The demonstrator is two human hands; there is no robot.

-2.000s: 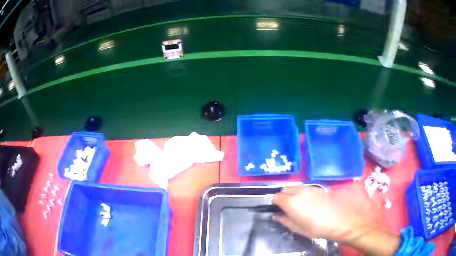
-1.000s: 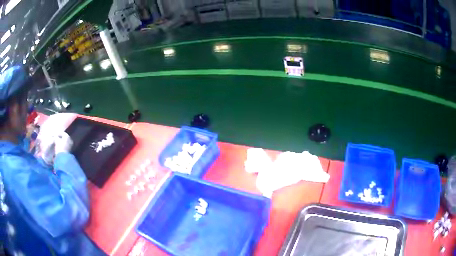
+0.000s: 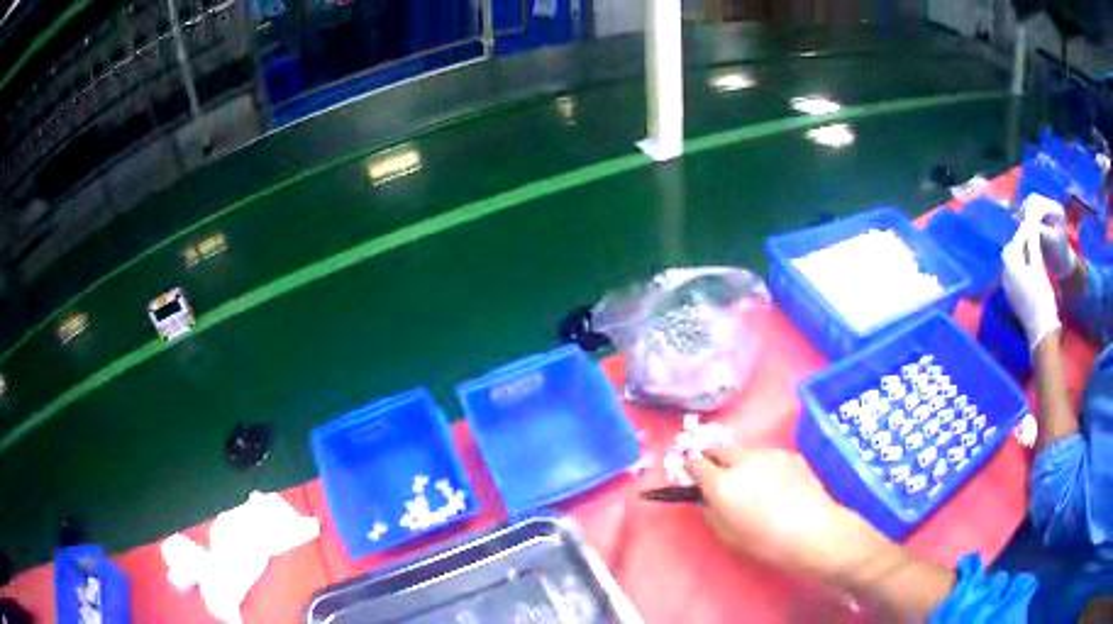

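Observation:
My right hand [image 3: 775, 510], bare with a blue cuff, reaches in from the lower right. It holds a dark thin tool [image 3: 673, 495], perhaps the pliers, whose tip points left; the rest is hidden by the hand. The fingertips are at the near edge of a loose pile of small white parts [image 3: 693, 441] on the red bench cover. Whether the fingers touch a part cannot be told. The steel tray [image 3: 544, 531] is at the bottom centre, cut off by the picture edge, with small blurred pieces inside. My left hand is not in view.
Two small blue bins [image 3: 552, 429] stand behind the tray, the left one with white parts. A clear bag [image 3: 696, 347] lies behind the pile. The supply bin [image 3: 909, 512] and a bin of white pieces [image 3: 810, 311] stand right. A white cloth [image 3: 244, 544] lies left. A neighbour's gloved hands [image 3: 1033, 274] are far right.
The view swung left, then far right. My right hand was over the tray two seconds ago, out of view one second ago, and is now at the loose pile with the dark tool.

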